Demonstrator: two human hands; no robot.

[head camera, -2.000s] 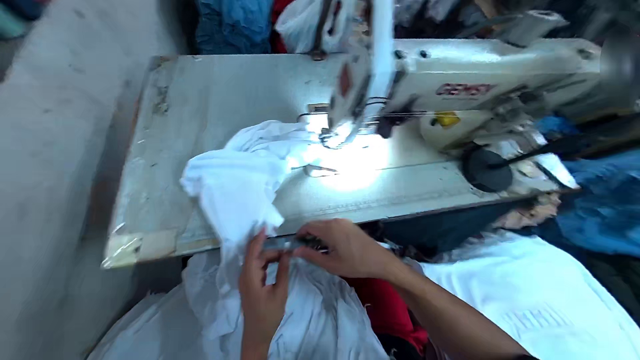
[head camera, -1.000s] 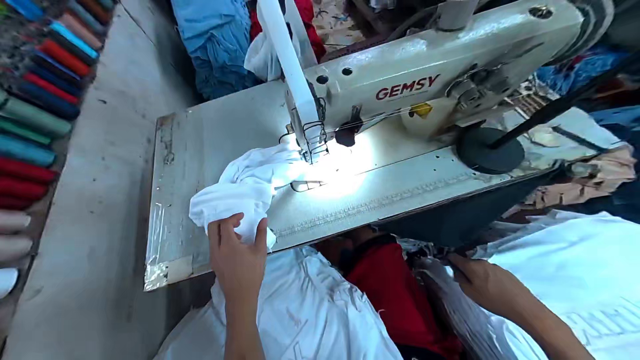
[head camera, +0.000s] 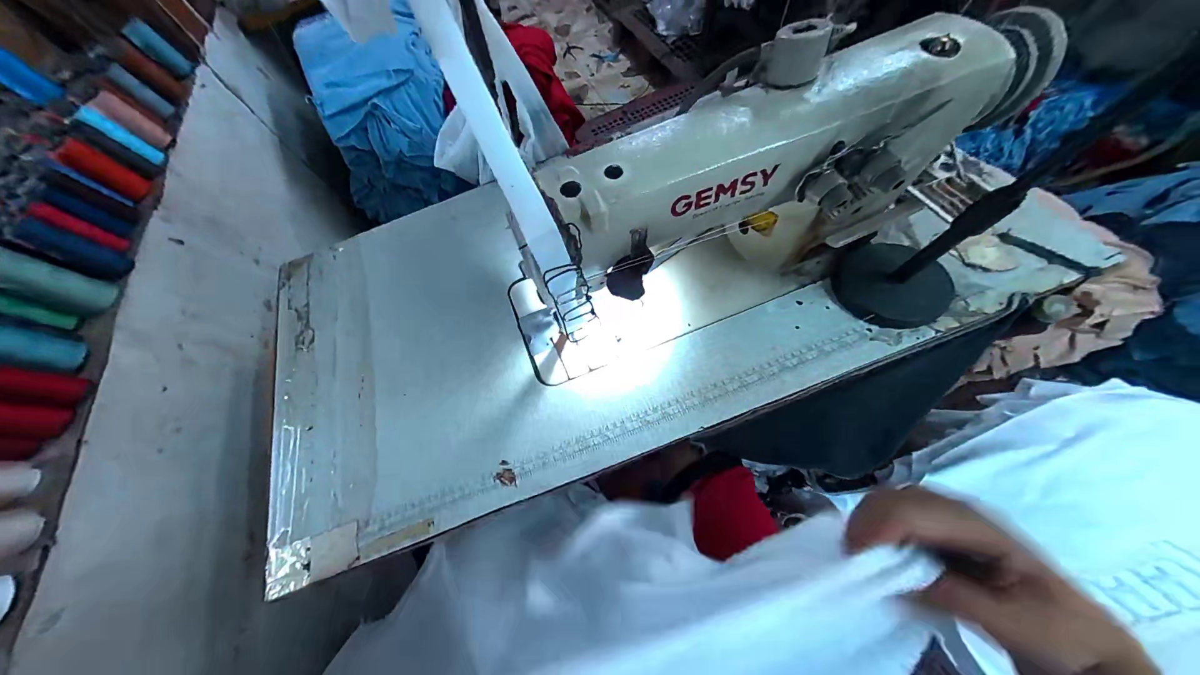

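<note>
Blurred by motion, my right hand [head camera: 975, 562] grips a white cloth [head camera: 712, 591] at the lower right, in front of the sewing table's edge. The cloth spreads across my lap. My left hand is out of view. A Gemsy sewing machine [head camera: 750, 159] stands on the pale table [head camera: 422, 375], its lamp lighting the needle area. A white fabric band [head camera: 497, 141] runs down to the wire guide [head camera: 553, 328] beside the needle. Something dark lies between my right thumb and fingers; I cannot tell what.
Thread spools [head camera: 66, 234] in several colours line the left side beyond a grey ledge [head camera: 187, 328]. Blue cloth [head camera: 375, 103] is heaped behind the table. A round black base [head camera: 892, 285] with a rod stands right of the needle. Another white printed cloth [head camera: 1078, 478] lies at the right.
The white cloth that lay by the needle has come off the table. My left hand, on that cloth a second ago, has left the view. My right hand now holds white cloth.
</note>
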